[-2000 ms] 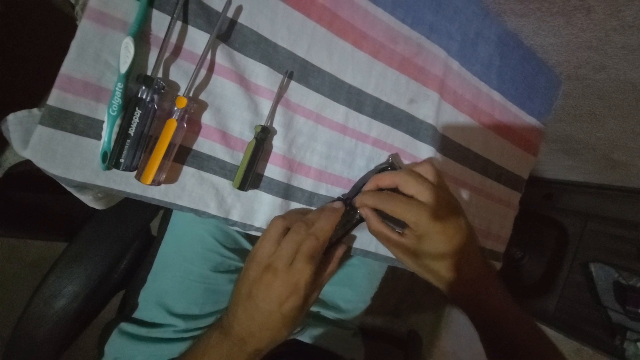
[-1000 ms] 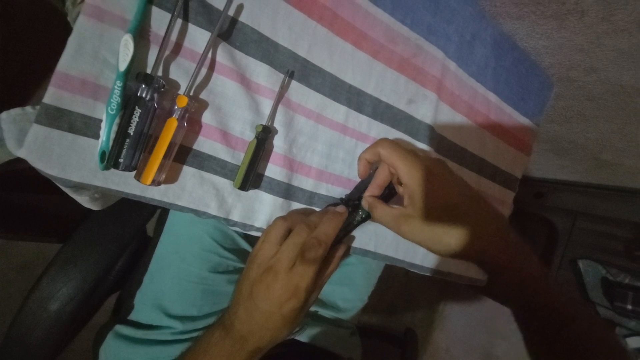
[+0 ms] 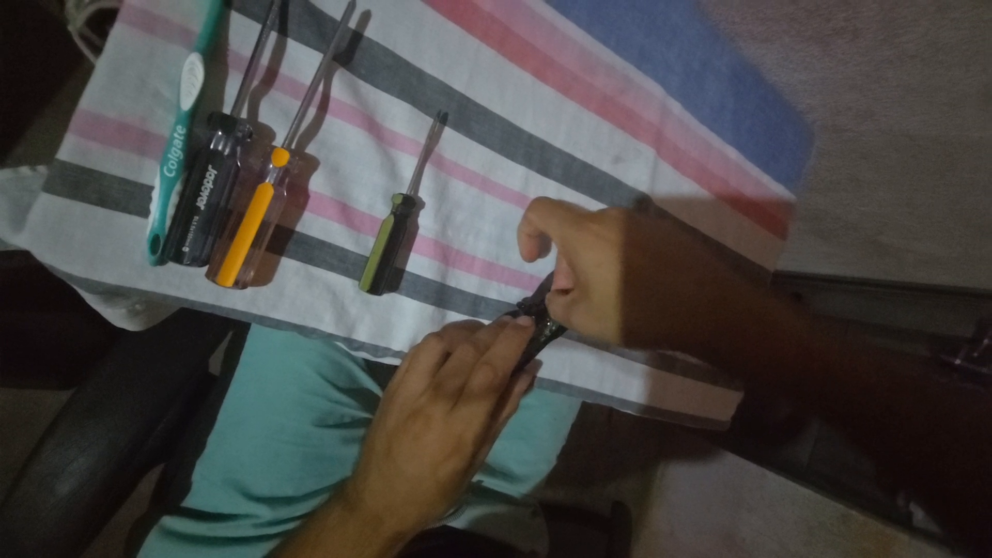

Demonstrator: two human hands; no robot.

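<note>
A dark, slim object, too shadowed to identify, lies at the near edge of the striped cloth. My left hand grips its lower end, fingers laid over it. At its upper end is my right hand, with curled fingers and the thumb beside the object; whether it pinches a part is hidden. To the left of both hands rests a small screwdriver with a green and black handle. Farther left lie an orange and clear handled screwdriver, a black-handled screwdriver and a teal toothbrush.
The striped cloth covers the work surface, its near edge hanging by my teal-clad legs. A dark curved armrest stands at lower left. Dark furniture is at the right.
My right hand has shifted and turned over the object's upper end, its index finger now curled above the cloth. The left hand keeps its hold. The screwdrivers and toothbrush have not moved.
</note>
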